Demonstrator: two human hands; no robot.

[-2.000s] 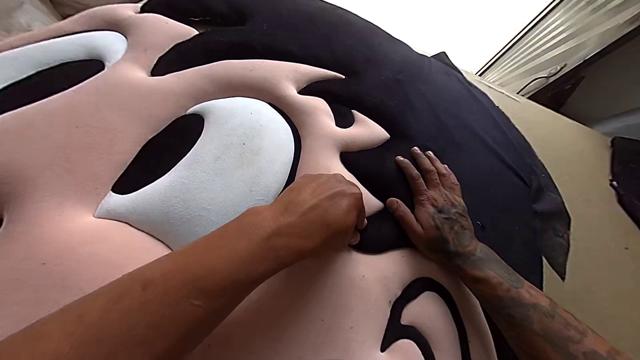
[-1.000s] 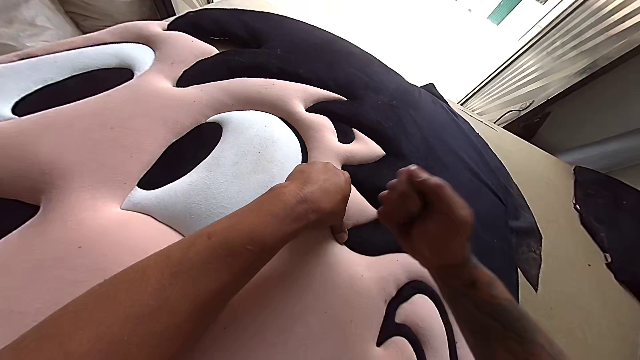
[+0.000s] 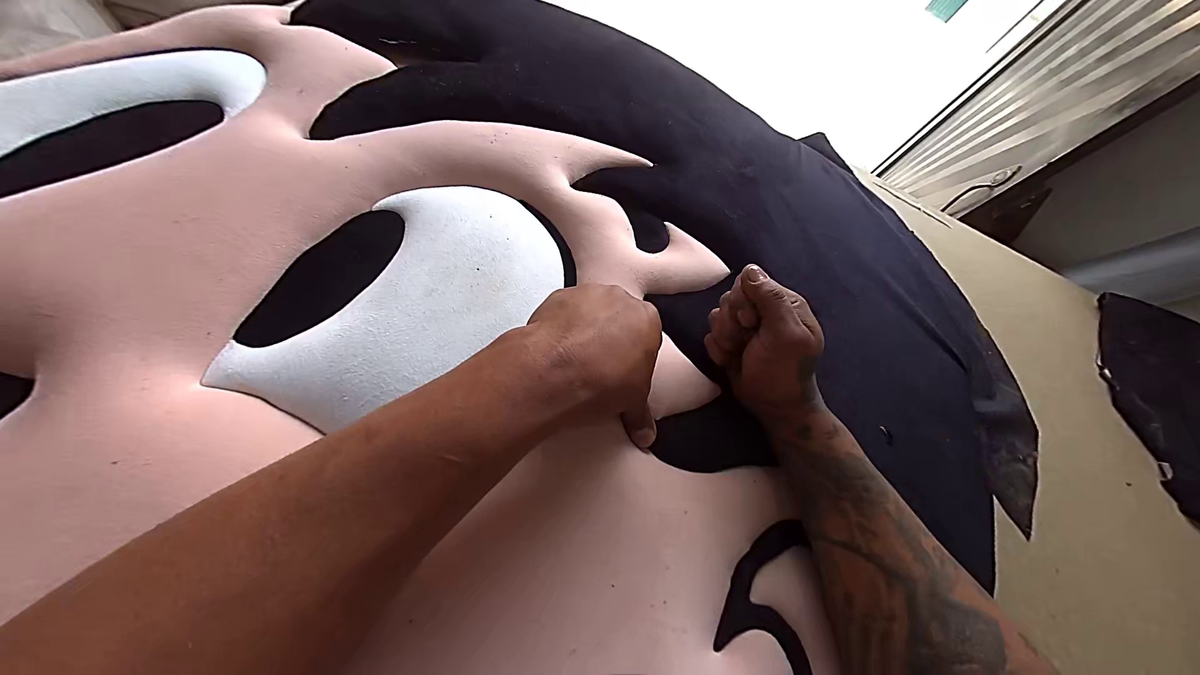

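A large padded fabric panel (image 3: 187, 253) shows a cartoon face in pink, white and black. My left hand (image 3: 605, 352) is curled on the pink fabric just right of the white eye shape (image 3: 469, 272), its thumb pressed down near a black inset (image 3: 712, 436). Whether anything is pinched under its fingers is hidden. Just right of the pointed pink tips, my right hand (image 3: 769, 337) is a closed fist over the dark navy fabric (image 3: 862, 281); nothing shows in it. A curved black ear line (image 3: 750, 581) lies below, beside my right forearm.
Beige board or tabletop (image 3: 1097, 450) extends beyond the panel's right edge. A dark fabric scrap (image 3: 1153, 394) lies at far right. Corrugated sheeting (image 3: 1022, 122) and a bright opening stand behind. A loose pointed flap of dark fabric (image 3: 1012, 450) overhangs the board.
My right hand, flat with spread fingers on the dark fabric two seconds ago, has closed into a fist. My left hand stays curled at about the same spot on the panel.
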